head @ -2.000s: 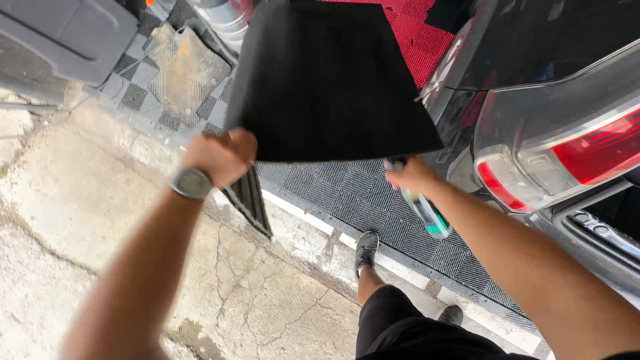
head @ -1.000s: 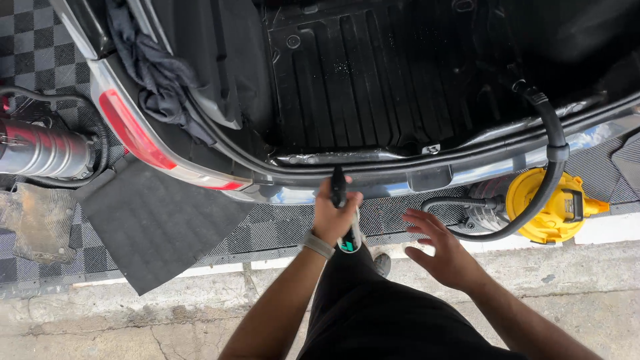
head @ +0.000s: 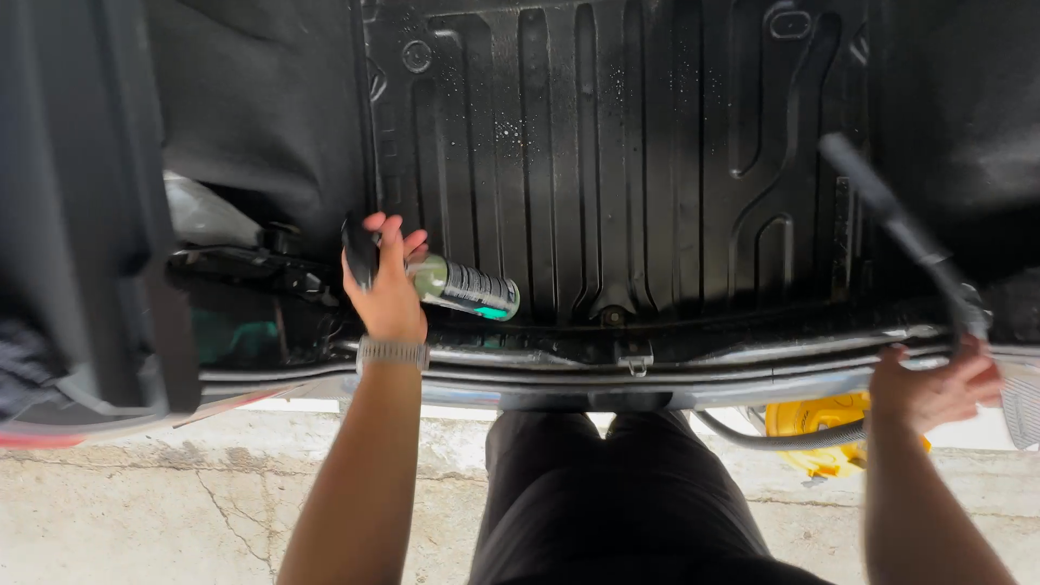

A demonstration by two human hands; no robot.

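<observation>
My left hand (head: 387,280), with a watch on its wrist, is at the trigger head of a spray bottle (head: 467,288). The bottle lies tilted over the left front of the black ribbed cargo floor (head: 556,203), its base pointing right. Whether the fingers close fully on it is hard to tell. At the right, my right hand (head: 934,386) holds the end of a vacuum hose with a black wand (head: 890,211); the wand slants up and left over the cargo floor and is blurred. White droplets dot the floor's upper middle.
The rear sill (head: 561,370) with its latch striker runs across in front of my legs. Below it at the right is a yellow vacuum (head: 821,422) with its hose. A black trim panel (head: 89,203) stands at the left, dark cloth (head: 28,366) beside it. Cracked concrete (head: 162,512) lies below.
My right hand, bare a second ago, now has the vacuum wand. The spray bottle has moved from in front of the sill to over the cargo floor. The black mat held earlier was on the ground a second ago.
</observation>
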